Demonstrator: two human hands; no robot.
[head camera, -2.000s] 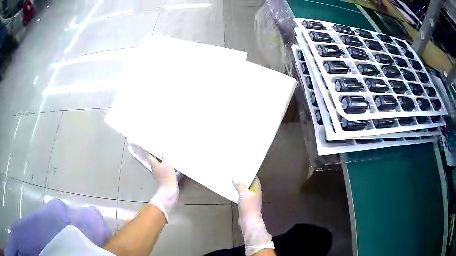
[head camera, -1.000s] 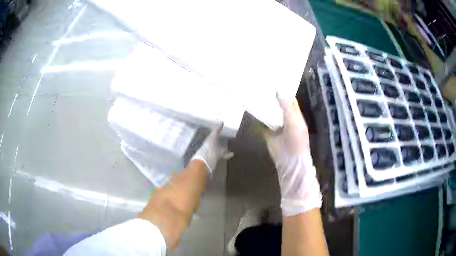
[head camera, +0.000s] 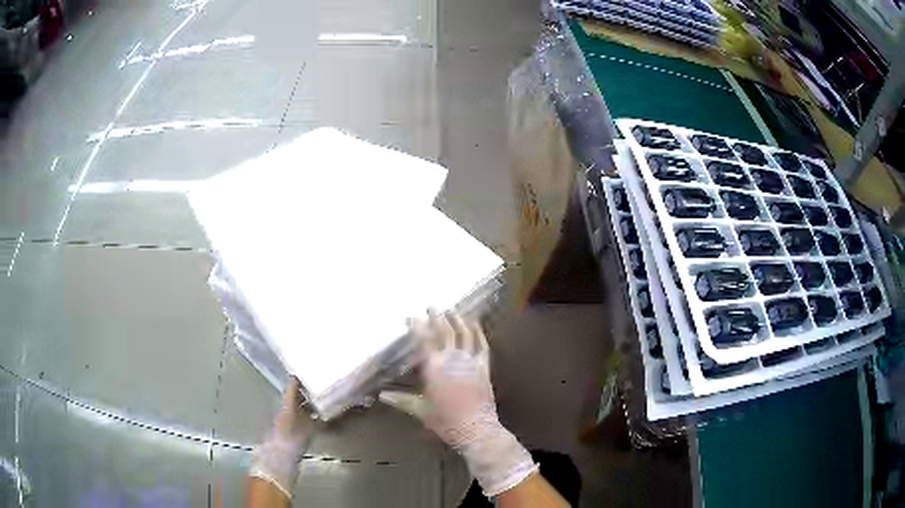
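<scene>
A stack of blank white trays (head camera: 337, 258) stands low over the floor in front of me, its sheets turned unevenly and overexposed. My gloved right hand (head camera: 452, 382) is at the near right edge, fingers over the top and thumb below the edge. My gloved left hand (head camera: 283, 442) is at the near left corner; its fingers are partly hidden and blurred, so its hold is unclear. To the right, stacked white trays filled with dark glossy parts (head camera: 759, 238) lie on the bench, one part per pocket.
The green-matted bench (head camera: 784, 446) runs along the right, with clear plastic film (head camera: 571, 89) at its left edge. A brown cardboard-like surface (head camera: 541, 189) stands beside the bench. More trays (head camera: 645, 20) lie at the back. Shiny tiled floor (head camera: 119, 308) extends left.
The large white sheet that both hands held, then mainly my right hand, now lies on the white stack. My left hand has moved down and left to the near corner; my right hand has moved down and left.
</scene>
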